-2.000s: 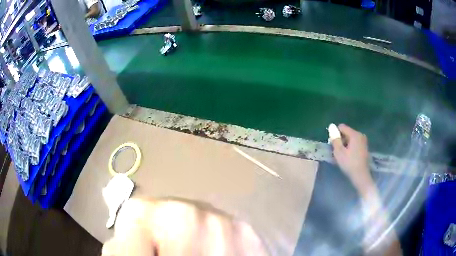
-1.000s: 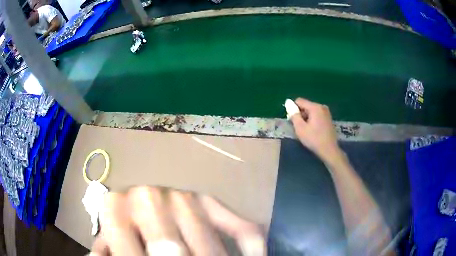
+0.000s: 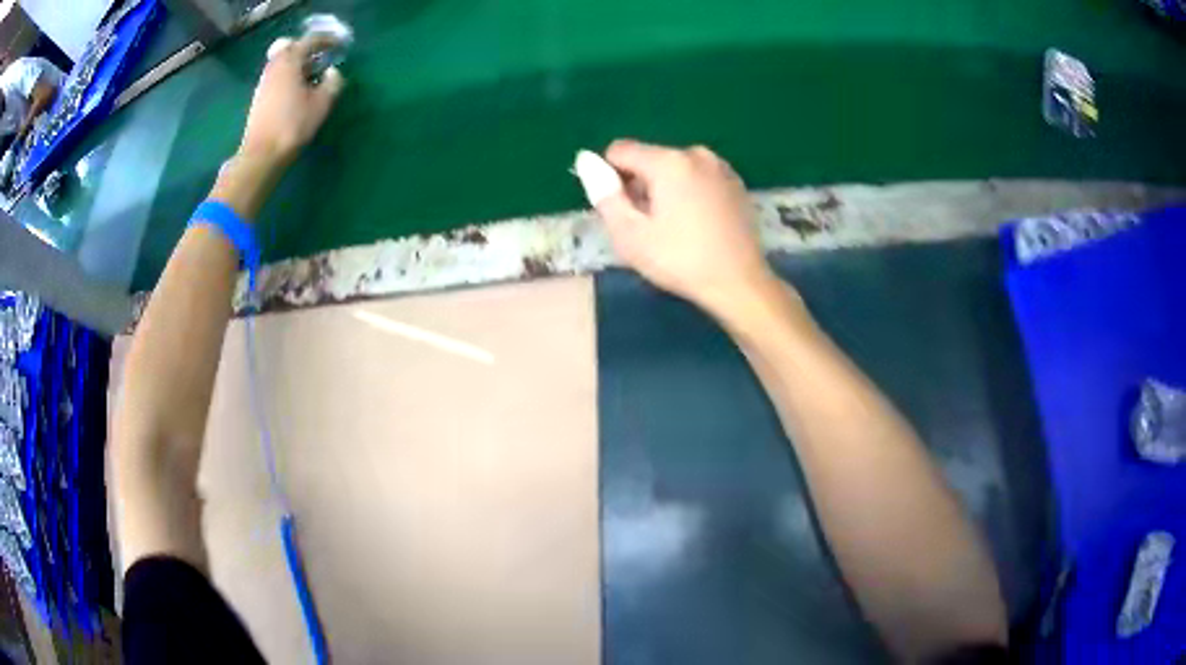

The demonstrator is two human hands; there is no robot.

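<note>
My left hand [image 3: 289, 107] reaches over the far left of the green belt [image 3: 520, 104], with its fingers at a white partly assembled unit [image 3: 328, 39]. The fingers partly cover the unit, and the grip looks closed around its near side. A blue wrist strap [image 3: 228, 227] with a thin cord is on my left wrist. My right hand [image 3: 676, 214] is over the belt's near edge, with curled fingers and an off-white wrap on the thumb or a finger. Whether it holds anything small is hidden.
Another unit [image 3: 1070, 94] lies on the belt at the right. Blue sheets [image 3: 1093, 338] with pale shells are at the right, more stacked at the left. A thin pale stick [image 3: 423, 338] lies on the cardboard [image 3: 429, 520] beside the dark mat [image 3: 728, 455]. A person [image 3: 26, 91] is at the far left.
My left hand has moved from low in front of me out to the unit on the belt. The view has shifted, and my right hand appears further left and higher. The yellow ring is out of view.
</note>
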